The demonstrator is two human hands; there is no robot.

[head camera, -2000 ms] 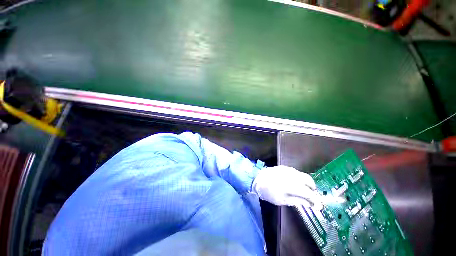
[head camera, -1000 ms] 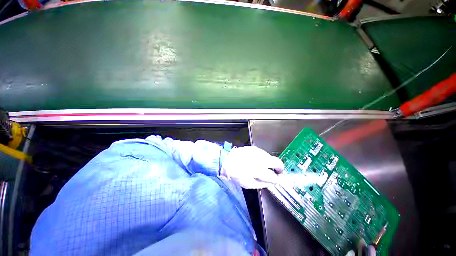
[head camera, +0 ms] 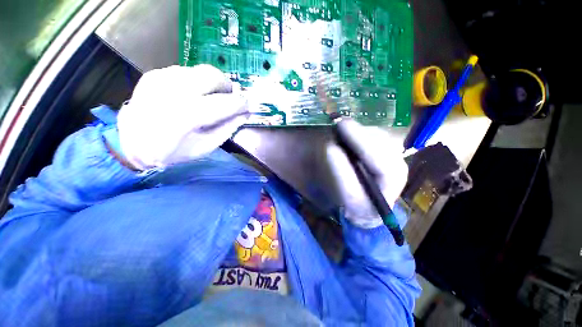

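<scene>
The green printed circuit board (head camera: 376, 64) lies on the steel bench in front of me, with silvery pads and dark holes and a bright glare near its middle. My left hand (head camera: 185, 118), in a white glove, is at the board's lower left edge, fingers together; whether it pinches solder wire is not clear. My right hand (head camera: 367, 166), in a white glove, holds the soldering iron (head camera: 360, 163), a black handle with a teal end. Its copper-brown tip points over the lower middle of the board; contact with the board cannot be told.
To the right lie a yellow ring (head camera: 430, 86), a long blue tool (head camera: 440, 118) and a black-and-yellow round container (head camera: 520, 96). The dark soldering iron stand (head camera: 437, 169) is beside my right hand. The conveyor's pale rail (head camera: 48, 70) runs at the left.
The view has swung right, so the board appears turned and higher up. My right hand, barely visible at the bottom edge before, is now fully in view with the iron. The tools at right have appeared.
</scene>
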